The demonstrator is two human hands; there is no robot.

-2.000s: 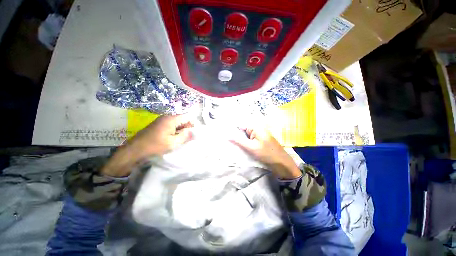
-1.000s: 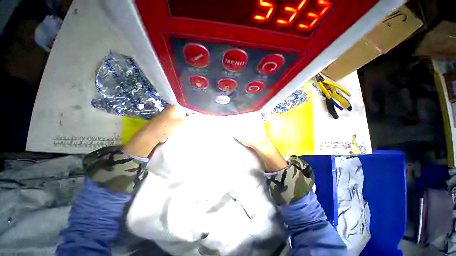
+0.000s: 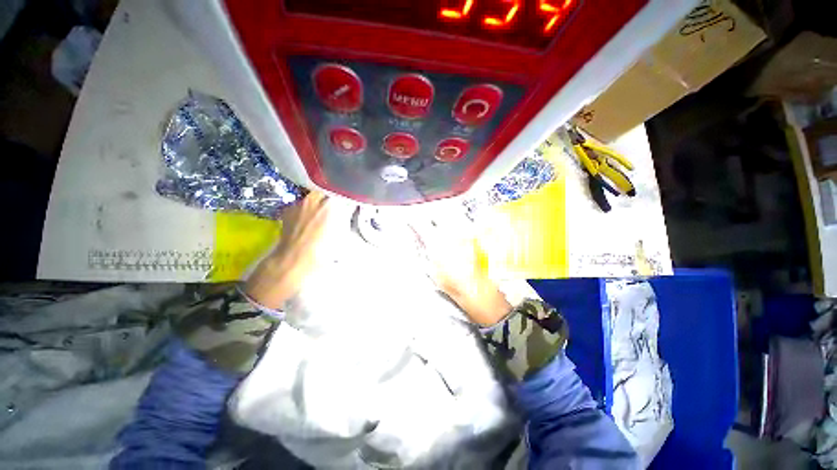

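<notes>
The pale garment (image 3: pixel 367 386) lies across my lap and up onto the table edge, white with glare below the snap-setting machine's head (image 3: pixel 395 138). My left hand (image 3: pixel 294 240) is at the near edge of the left heap of snap parts (image 3: pixel 216 156), left of the dies; whether it holds a snap part is not clear. My right hand (image 3: pixel 466 280) holds the garment at its right side, its fingertips washed out. A curved metal part of the machine (image 3: pixel 367 223) shows between my hands. The contact point is lost in glare.
The right heap of snap parts (image 3: pixel 523 179) lies beside the head. Yellow-black pliers (image 3: pixel 601 170) and a cardboard box (image 3: pixel 675 73) are at the right. Yellow tape (image 3: pixel 532 234) runs along the table front. A blue crate (image 3: pixel 697 367) holds pale cloth; more cloth (image 3: pixel 73 367) lies left.
The view has shifted, so the machine head sits lower than two seconds ago. My left hand has moved from the garment by the dies to the left heap's edge. The red display's last digit has changed.
</notes>
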